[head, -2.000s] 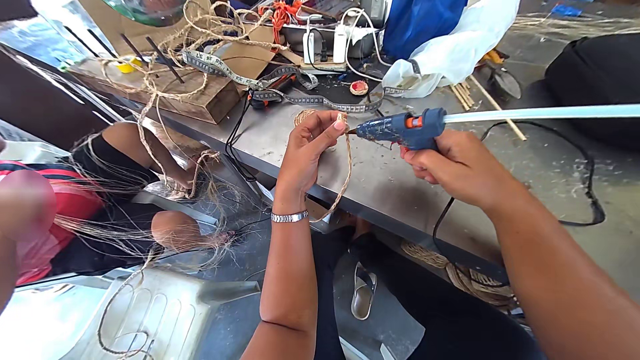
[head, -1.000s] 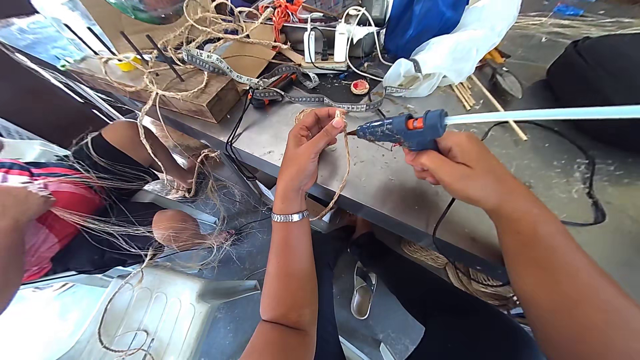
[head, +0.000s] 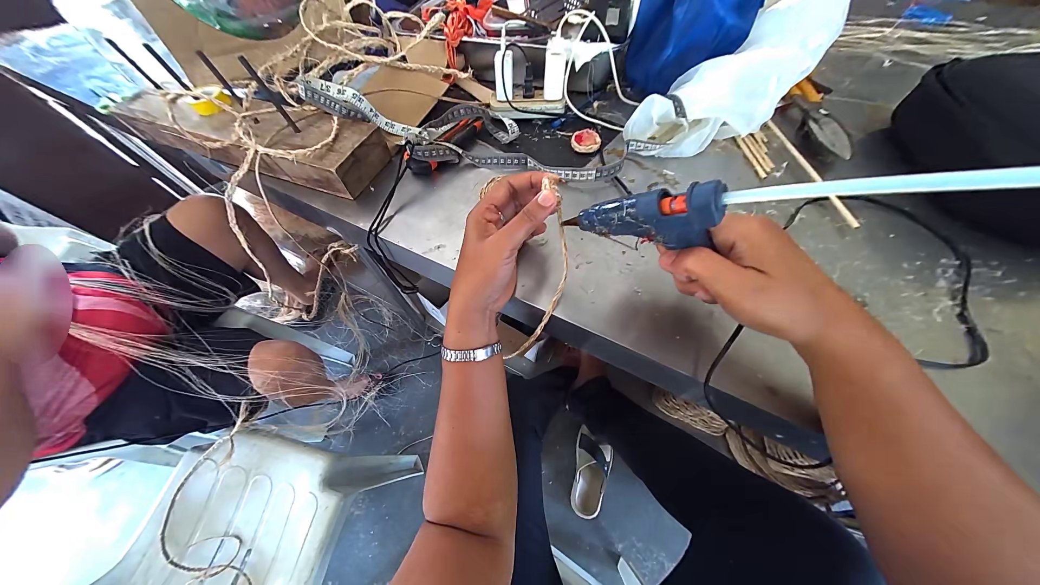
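Observation:
My left hand (head: 508,223) pinches the end of a braided natural-fibre cord (head: 562,268) between thumb and fingertips above the table edge; the cord hangs down in a curve past my wrist. In my right hand (head: 743,272) is a blue hot glue gun (head: 658,215), its nozzle pointing left, close to the cord just below my left fingertips. Whether the nozzle touches the cord I cannot tell. A long whitish glue stick (head: 877,183) sticks out of the gun's back toward the right edge.
On the metal table (head: 626,301) lie a measuring tape (head: 561,171), a wooden block (head: 325,162) with upright rods, a power strip (head: 528,101), thin sticks (head: 812,179) and a black bag (head: 975,138). The gun's black cable (head: 963,276) loops at right. A co-worker with loose fibres sits at left near a plastic chair (head: 244,504).
The co-worker's hand at the far left has moved upward since a second ago. My two hands, the cord and the glue gun show hardly any movement.

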